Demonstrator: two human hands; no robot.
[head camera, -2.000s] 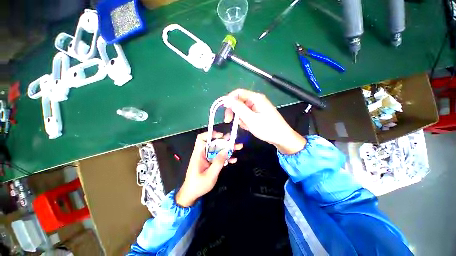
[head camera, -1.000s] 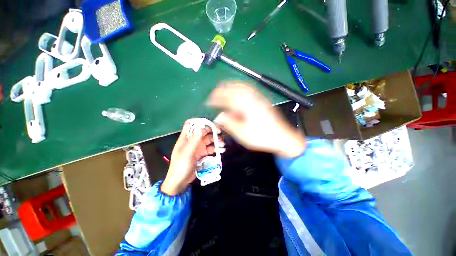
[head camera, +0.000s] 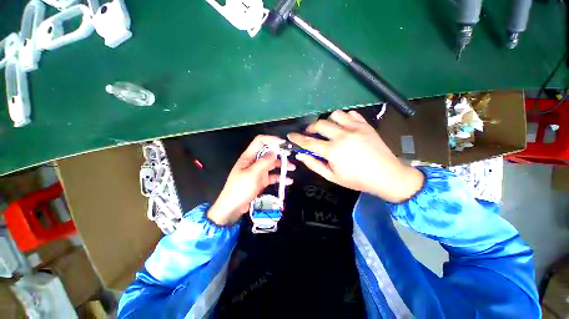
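My left hand (head camera: 244, 180) holds a white loop-shaped housing (head camera: 282, 187) by its upper open end, over my lap below the bench edge. Its solid end, with a blue patch, hangs down. My right hand (head camera: 355, 156) is shut on the flush cutters (head camera: 302, 151); a bit of blue handle shows between the fingers. Their dark jaws are at the top right of the loop. Whether they touch or bite the plastic is too small to tell. The mallet (head camera: 349, 60) lies on the green bench (head camera: 212, 81), its head beside another white housing half (head camera: 246, 12).
White housings (head camera: 62, 26) lie at the bench's upper left, near a clear capsule-like item (head camera: 132, 93). Two grey screwdrivers (head camera: 468, 19) stand at the upper right. Open cartons (head camera: 100, 205) are below the bench on both sides, with red stools (head camera: 38, 215) beyond.
My right hand has taken the blue cutters from the bench and brought them to the top of the housing. My left hand still holds the housing over the lap. The view has shifted downward.
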